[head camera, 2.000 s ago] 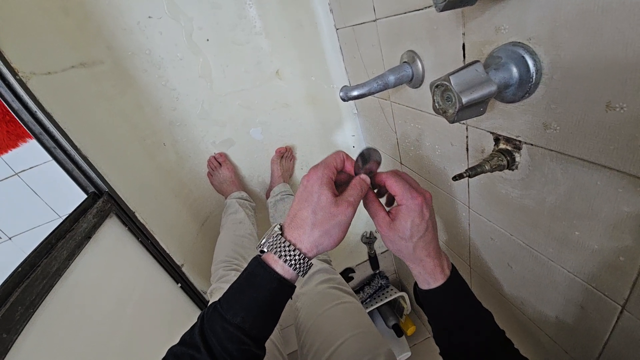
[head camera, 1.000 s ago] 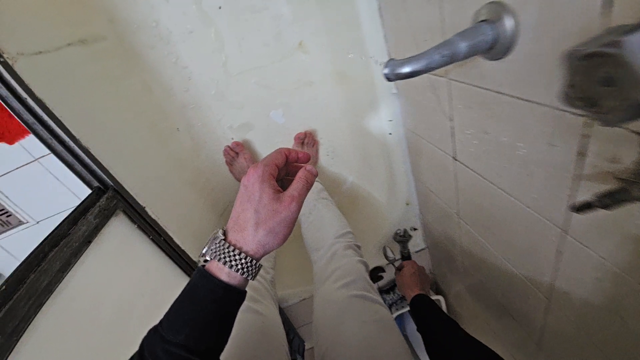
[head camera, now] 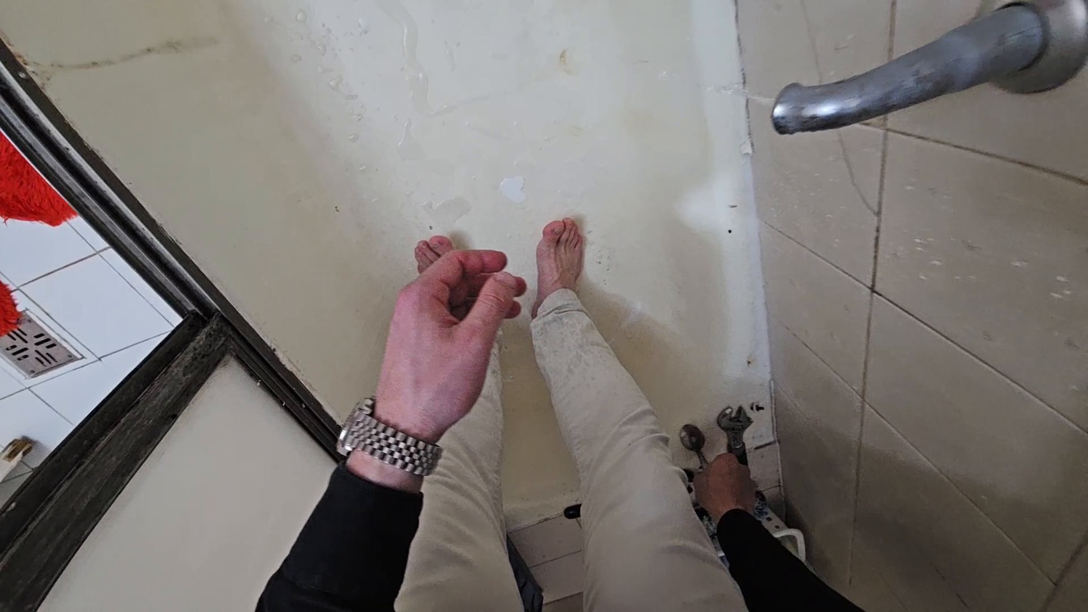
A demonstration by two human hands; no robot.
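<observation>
My left hand [head camera: 442,340], with a metal watch [head camera: 391,438] at the wrist, hovers over my left leg. Its fingers are curled towards the thumb; the inside of the hand is hidden, and nothing plainly shows in it. Low at the right, my right hand [head camera: 724,486] reaches down to a white plastic basket [head camera: 792,541]. Beside its fingers a spoon-like metal piece [head camera: 693,438] sticks up, and next to that shows the head of an adjustable wrench [head camera: 733,421]. Whether the fingers grip either of them, I cannot tell. Sleeve and hand hide most of the basket.
A metal spout [head camera: 909,72] juts from the tiled wall [head camera: 977,280] at the upper right. My bare feet [head camera: 559,255] stand on the wet, cream-coloured bathtub floor [head camera: 646,170]. A dark metal frame [head camera: 170,246] runs along the left, with red shaggy fabric [head camera: 30,187] beyond it.
Two seconds ago both hands were together around a round metal piece. My right hand has since gone down to the basket; my left hand stays raised. The view has shifted, leaving the valve out of sight.
</observation>
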